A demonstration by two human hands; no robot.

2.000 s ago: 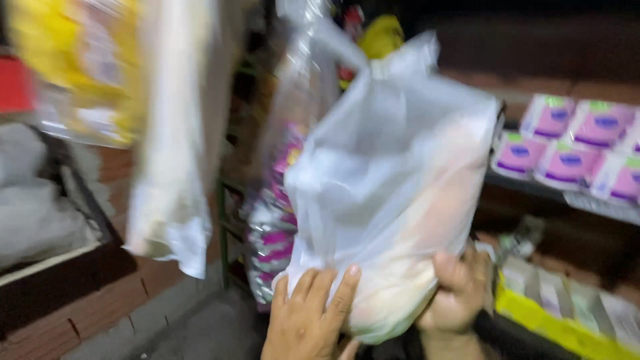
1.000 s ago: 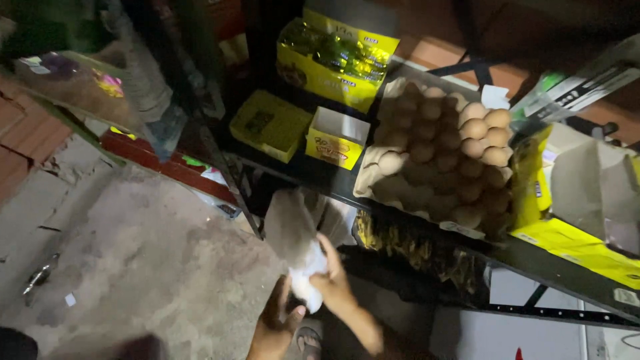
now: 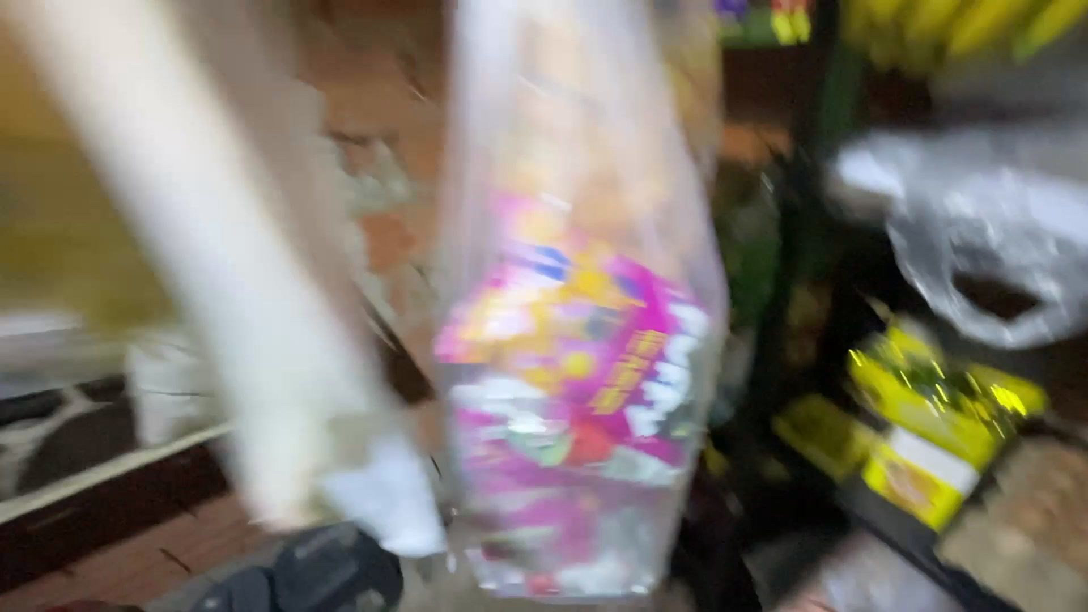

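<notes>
Neither my left hand nor my right hand shows in this blurred view. A clear plastic bag of pink and yellow packets (image 3: 578,357) hangs in the middle. Left of it hangs a long whitish plastic bag (image 3: 246,255), badly smeared by motion. At the right edge is a translucent plastic bag (image 3: 1003,212) with a loop-like opening; what holds it up cannot be told. A pale, blurred plastic thing (image 3: 875,578) lies low at the right.
Yellow boxes (image 3: 926,476), one with shiny green packets (image 3: 943,382), stand on a dark shelf at lower right, beside an egg tray (image 3: 1028,518). Bananas (image 3: 960,25) are at top right. A dark object (image 3: 306,569) sits at lower left, below a ledge (image 3: 110,476) by the brick wall.
The view has swung up from the floor and shelf to the hanging bags. Both hands, seen together on a whitish plastic bag in the earlier frames, are out of view.
</notes>
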